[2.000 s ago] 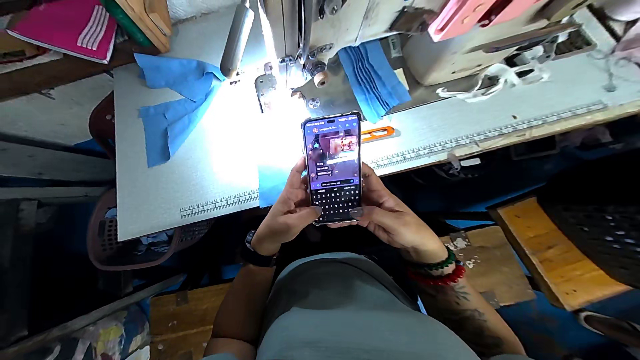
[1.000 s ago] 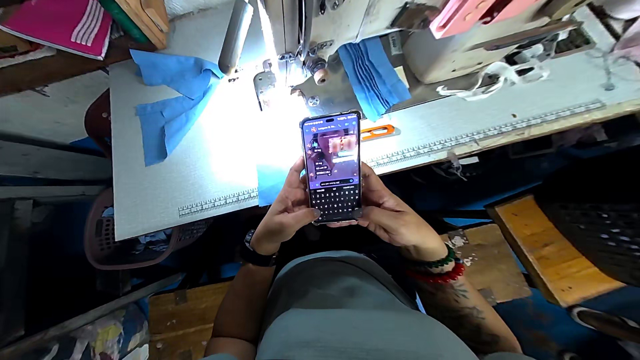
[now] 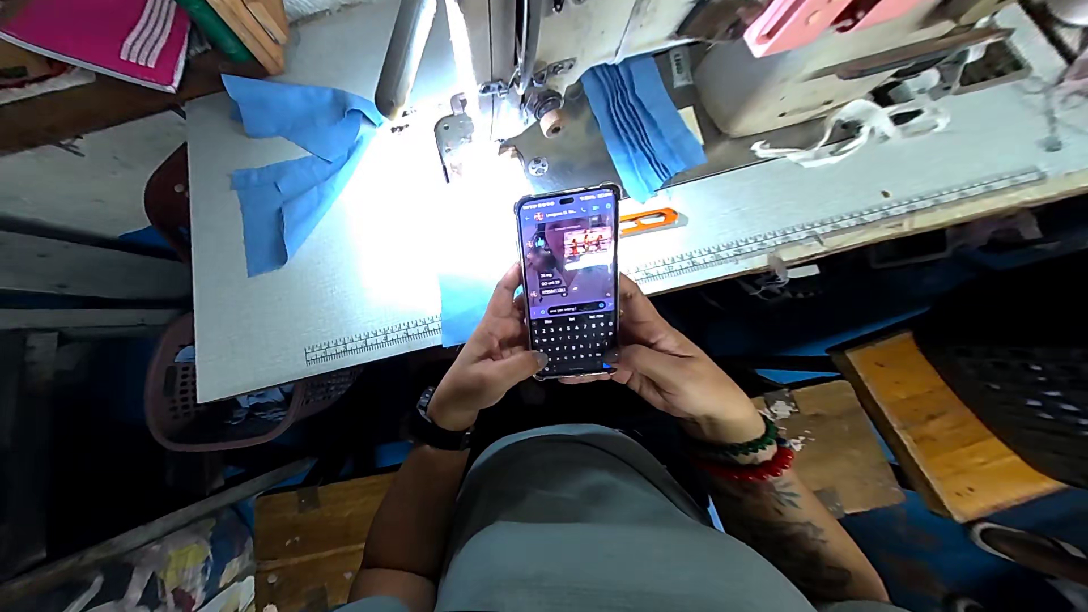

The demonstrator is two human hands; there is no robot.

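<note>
Both of my hands hold an upright smartphone (image 3: 571, 280) whose screen shows a chat and a keyboard. My left hand (image 3: 493, 361) grips its left side, thumb at the lower left corner. Along the right side lies my right hand (image 3: 676, 365), its thumb over the lower right of the keyboard. Behind the phone stands a sewing machine (image 3: 586, 42) under a bright lamp. Pleated blue fabric (image 3: 642, 123) rests on its bed, and an orange cutter (image 3: 648, 221) lies just right of the phone. More blue fabric (image 3: 297, 170) is spread at the left; another blue piece (image 3: 463, 314) sits beside my left hand.
Measuring tapes (image 3: 833, 225) run along the table's front edge. White strips (image 3: 858, 132) lie at the right. A plastic basket (image 3: 204, 433) with scraps stands below the table's left end. A wooden seat (image 3: 952, 425) is at the lower right, and a pink notebook (image 3: 110, 34) at the upper left.
</note>
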